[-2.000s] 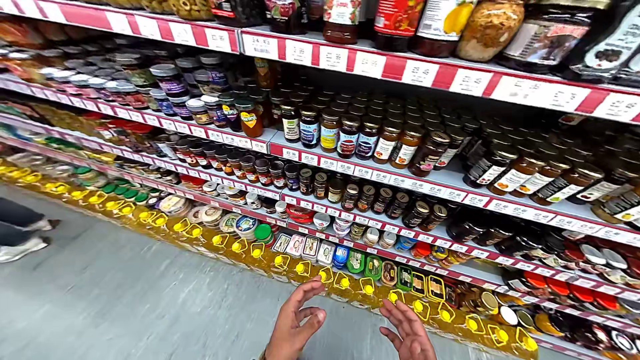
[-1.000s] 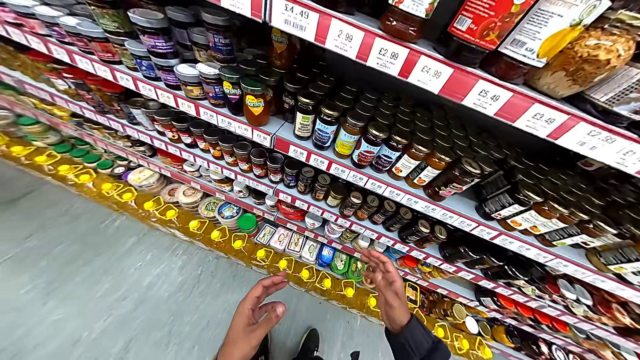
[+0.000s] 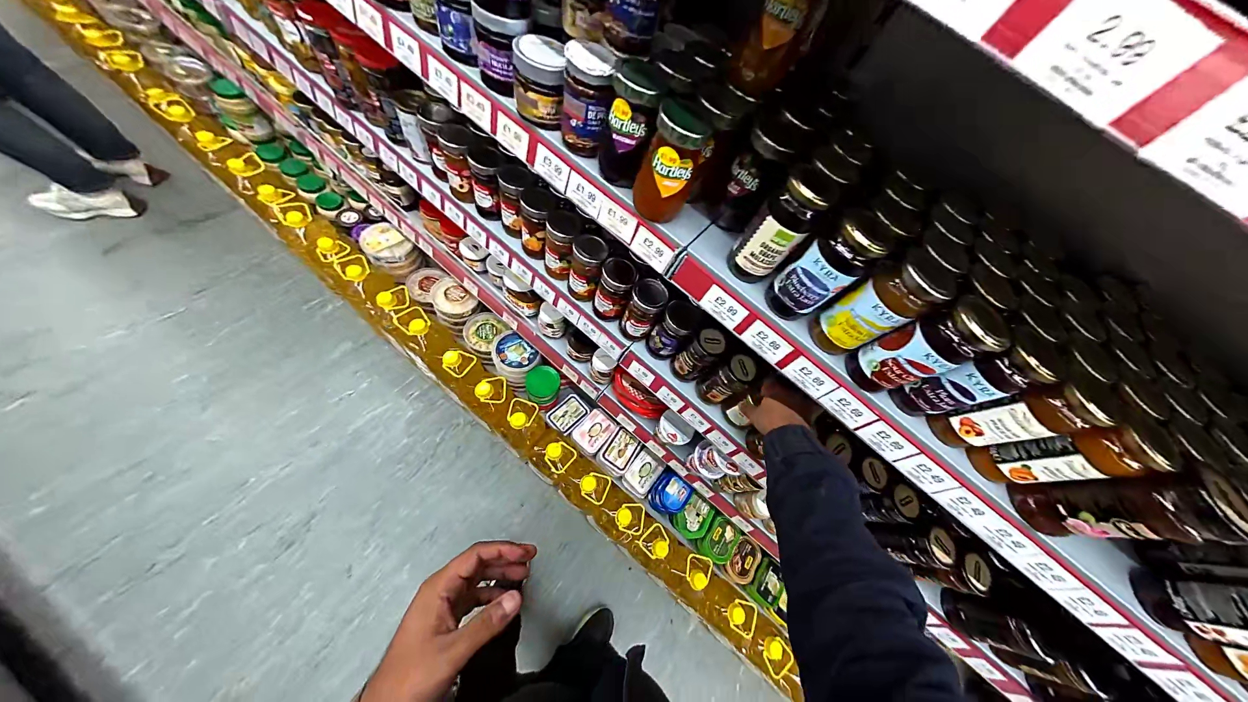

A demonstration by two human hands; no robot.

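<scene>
My right hand (image 3: 777, 408) reaches into the shelf below the jam row, beside small dark-lidded glass jars (image 3: 726, 378); its fingers are largely hidden by the shelf edge and jars, so its hold cannot be seen. The dark sleeve stretches up from the lower right. Over the floor at bottom centre, my left hand (image 3: 458, 619) is empty, its fingers curved and apart from the thumb. Fruit spread jars with light blue labels (image 3: 809, 280) lean in the shelf above my right hand. An orange jar with a green lid (image 3: 673, 161) stands left of them.
Shelf edges with price labels (image 3: 765, 341) run diagonally. Plastic tubs (image 3: 514, 353) fill a lower shelf. Yellow-capped oil bottles (image 3: 556, 454) line the floor along the shelving. Another person's legs and pale shoes (image 3: 88, 202) are at the upper left.
My right hand has moved from in front of the shelving into a lower shelf. My left hand remains raised and empty. The view has moved nearer to the shelves and turned.
</scene>
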